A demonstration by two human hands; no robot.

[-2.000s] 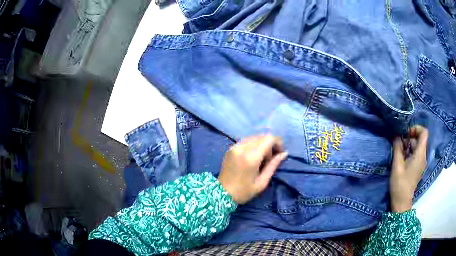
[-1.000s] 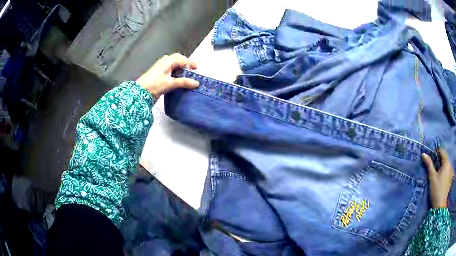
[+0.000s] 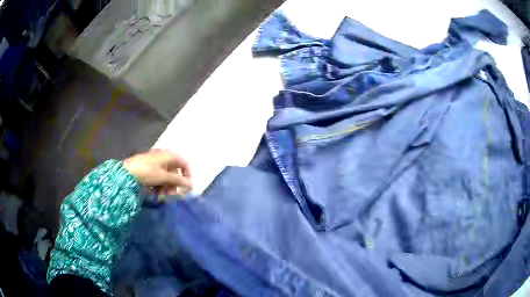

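Observation:
A mid-blue denim garment point(image 3: 383, 174) covers much of the white table. Its duller inside, with yellowish seam lines, faces up. A front panel with a stitched placket strip point(image 3: 250, 261) lies folded down toward the lower edge and is blurred. My left hand point(image 3: 160, 173) is at the left, fingers curled, just above dark blue cloth at the table's edge; whether it grips the cloth cannot be told. My right hand is out of the picture. A cuff-like end point(image 3: 279, 37) lies at the top.
The white tabletop point(image 3: 226, 110) shows between my left hand and the garment. A large grey bin with pale cloth point(image 3: 174, 52) stands beyond the table at the upper left. Dark floor point(image 3: 75, 127) and blurred dark things lie at the far left.
My left hand has moved down and slightly left. The outer front panel, with its placket, has swung down toward me, showing more of the inside. The embroidered pocket and my right hand have gone from view.

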